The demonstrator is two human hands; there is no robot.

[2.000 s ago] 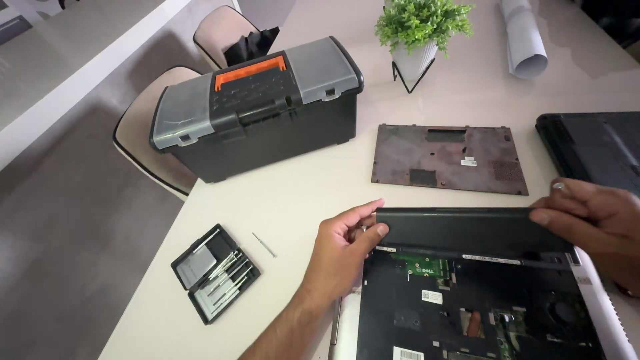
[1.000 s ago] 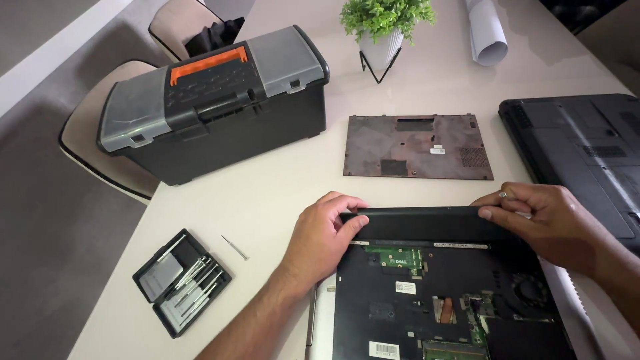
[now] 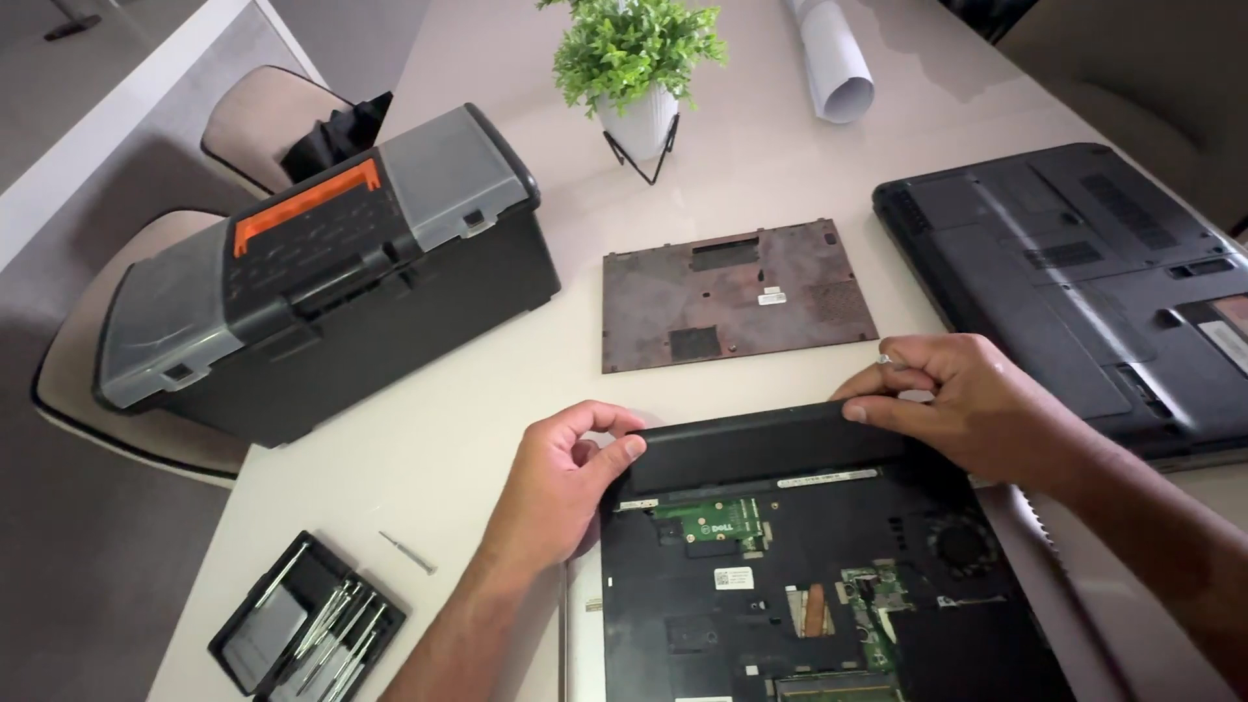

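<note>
A black Dell laptop base (image 3: 721, 624) lies underside up with its cover off, showing a green circuit board, a fan and a copper heat pipe. Along its far edge sits a long black battery (image 3: 751, 448). My left hand (image 3: 565, 478) pinches the battery's left end between thumb and fingers. At the right end, my right hand (image 3: 936, 400) has its thumb on the battery's near face and fingers behind; a small metallic item shows at the fingers. Beyond the laptop lies the removed bottom cover (image 3: 736, 297). To the left are a small screwdriver (image 3: 408, 553) and an open screwdriver case (image 3: 307, 624).
A black toolbox (image 3: 390, 322) with an orange handle stands at the left table edge. Another dark laptop (image 3: 1072, 292) lies upside down at the right. Farther back are a potted plant (image 3: 639, 122) and a rolled white paper (image 3: 834, 63). Chairs (image 3: 127, 341) stand beyond the left edge.
The view has shifted, bringing more of the second laptop into sight. Both hands stay at the two ends of the battery; no clear change in their grip shows.
</note>
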